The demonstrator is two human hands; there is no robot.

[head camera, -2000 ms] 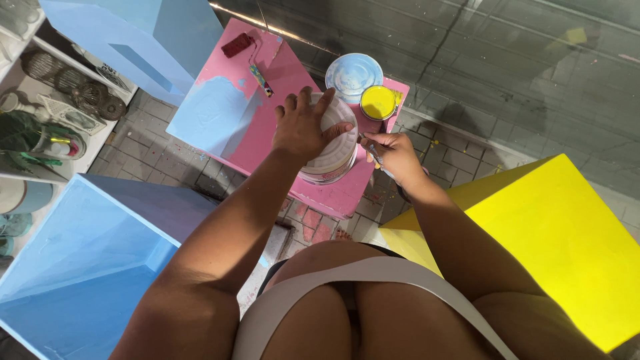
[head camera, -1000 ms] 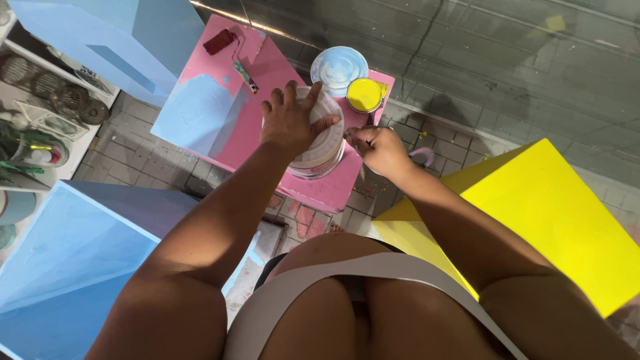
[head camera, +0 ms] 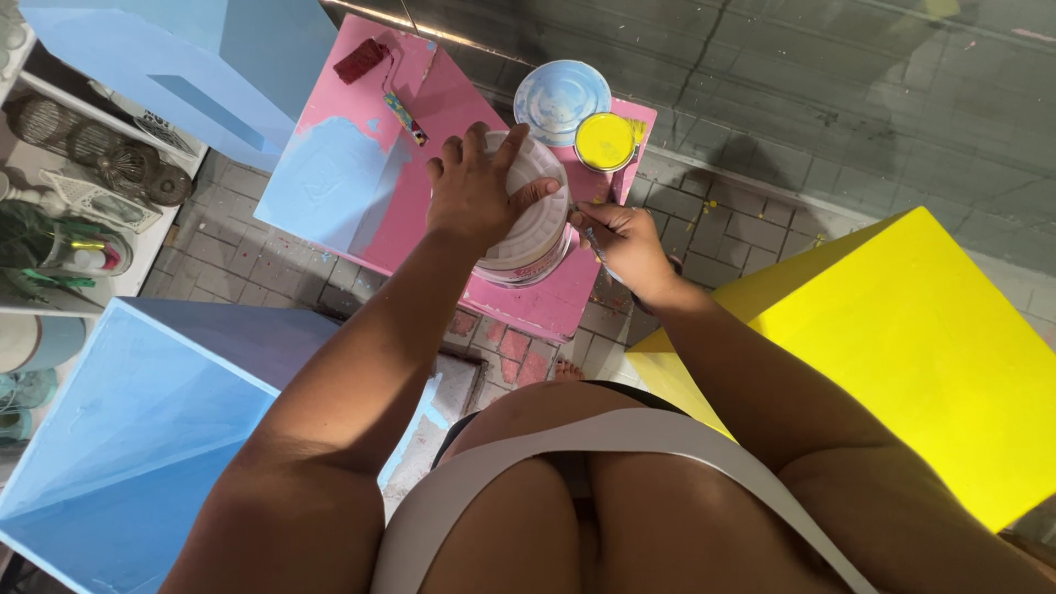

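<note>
A white plastic bucket with a ribbed lid stands on a pink painted surface. My left hand rests spread across the lid, its thumb near the right edge. Against the right side of the lid's rim, my right hand grips a slim tool, whose kind I cannot tell; its tip is hidden. Behind the bucket are a round lid smeared with light blue paint and an open can of yellow paint. A brush with yellow bristles lies beside the can.
A dark red paint roller lies at the back left of the pink surface. Blue boxes stand at the left and a yellow box at the right. White shelves hold ornaments at the far left. Paint marks the paved floor.
My right hand has shifted slightly along the lid's rim, still gripping the tool. My left hand stays on the lid.
</note>
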